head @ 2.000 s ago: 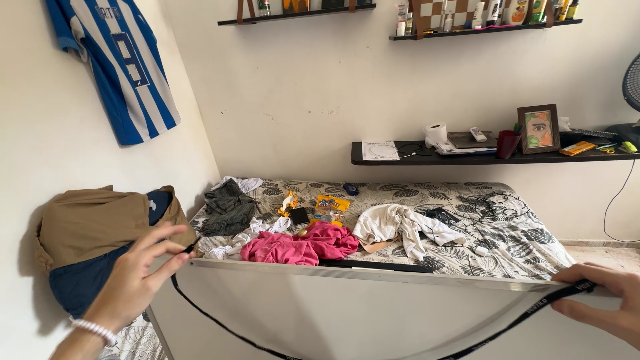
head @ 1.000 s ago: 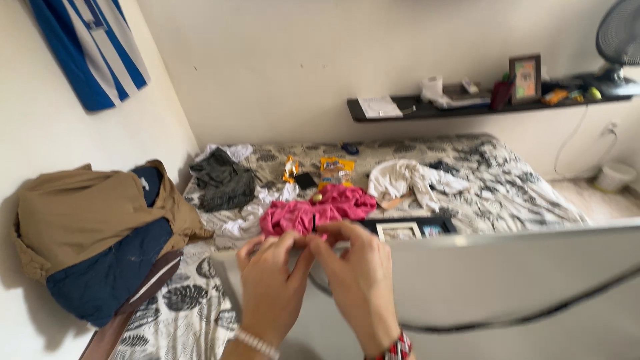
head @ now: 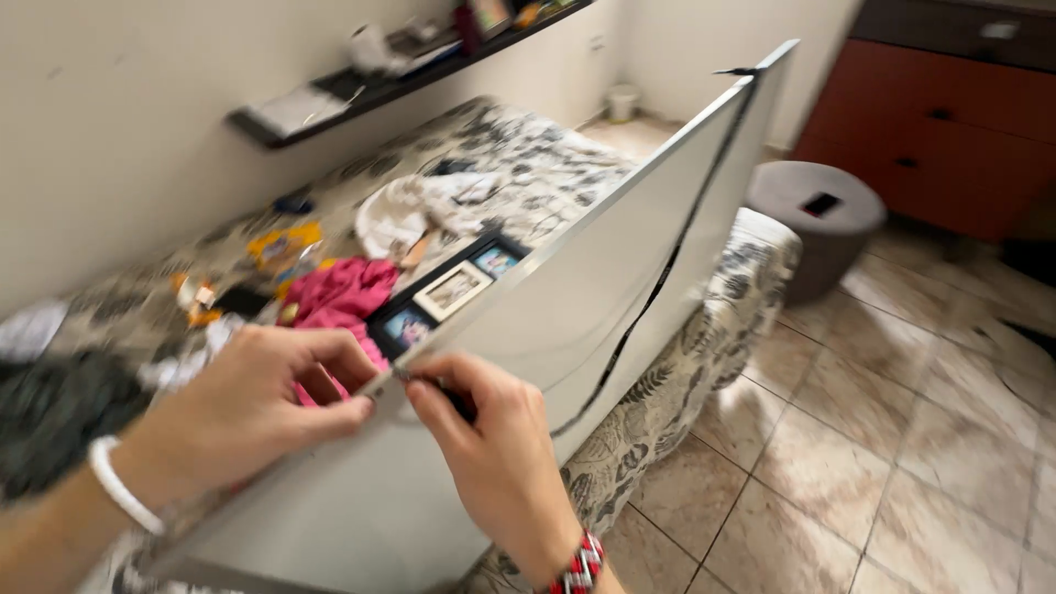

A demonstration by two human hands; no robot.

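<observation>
A large white panel (head: 528, 330) stands on edge along the patterned bed. A black strap (head: 652, 297) hangs in a curve across its face, fixed at the far top corner. My right hand (head: 487, 429) pinches the strap's near end against the panel's top edge. My left hand (head: 280, 396), wearing a white bracelet, is at the same edge just to the left, thumb and fingers around the rim; whether it grips the rim is unclear. A black multi-photo frame (head: 450, 289) and a pink cloth (head: 342, 293) lie on the bed behind the panel.
More clothes and yellow packets (head: 285, 243) lie on the bed. A black wall shelf (head: 396, 91) holds papers and small items. To the right stand a round grey pouf (head: 813, 206) with a phone on it and a red-brown chest of drawers (head: 932, 132), on a tiled floor (head: 792, 445).
My hands were far apart at the panel's top edge, then came together; now they are side by side at its near part. The view has swung right.
</observation>
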